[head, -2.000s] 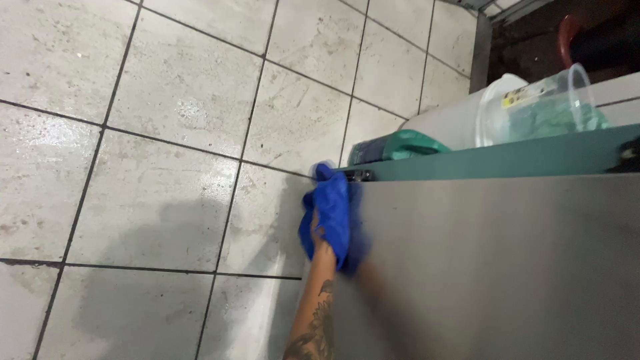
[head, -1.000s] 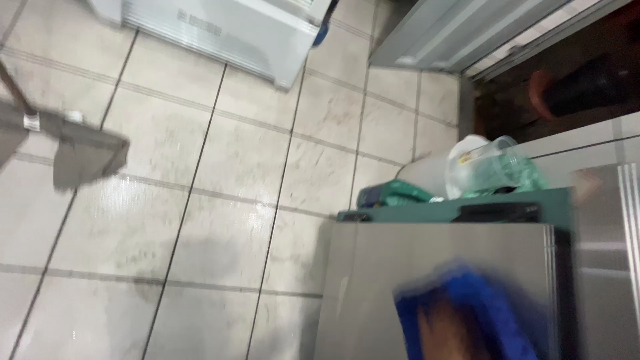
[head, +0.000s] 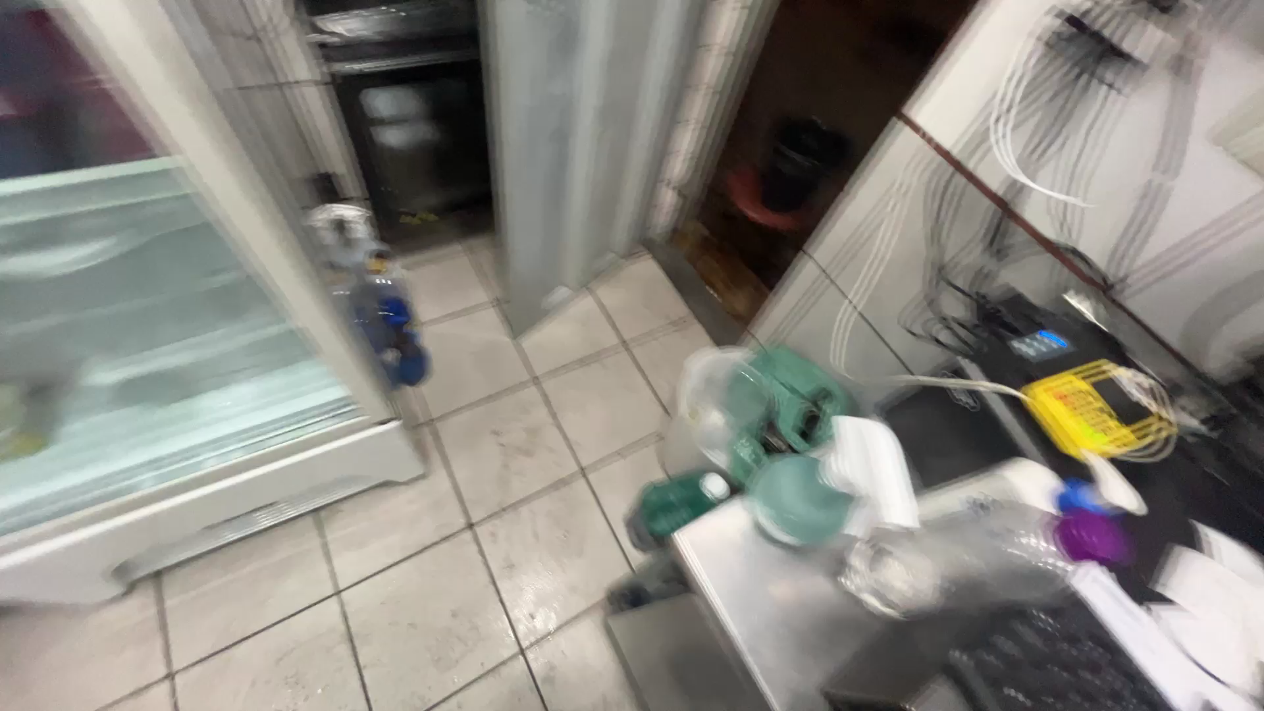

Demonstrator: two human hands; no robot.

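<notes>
Neither my left hand nor my right hand is in the head view. A stainless steel tabletop (head: 731,583) stands at the lower right, its corner pointing at the tiled floor. On it are a round green lid or container (head: 802,499), a white roll or cup-like thing (head: 874,469), a clear plastic container (head: 908,568) lying on its side and a black keyboard (head: 1057,657). A dark green bottle with a white cap (head: 681,504) is beside the corner. Behind it is a clear bucket (head: 716,405) with green plastic. The blue cloth is out of view, and the picture is blurred.
A glass-door display fridge (head: 188,494) fills the left side. Bottles with blue parts (head: 395,331) stand beside it on the tile floor (head: 494,444). A grey metal door (head: 568,148) stands ajar near a dark doorway (head: 790,148). Cables and a yellow device (head: 1086,410) are at the right.
The view has swung up and right, from the floor and metal surface to the fridge, doorway and cluttered tabletop. The hand with the blue cloth, seen earlier, has left the view.
</notes>
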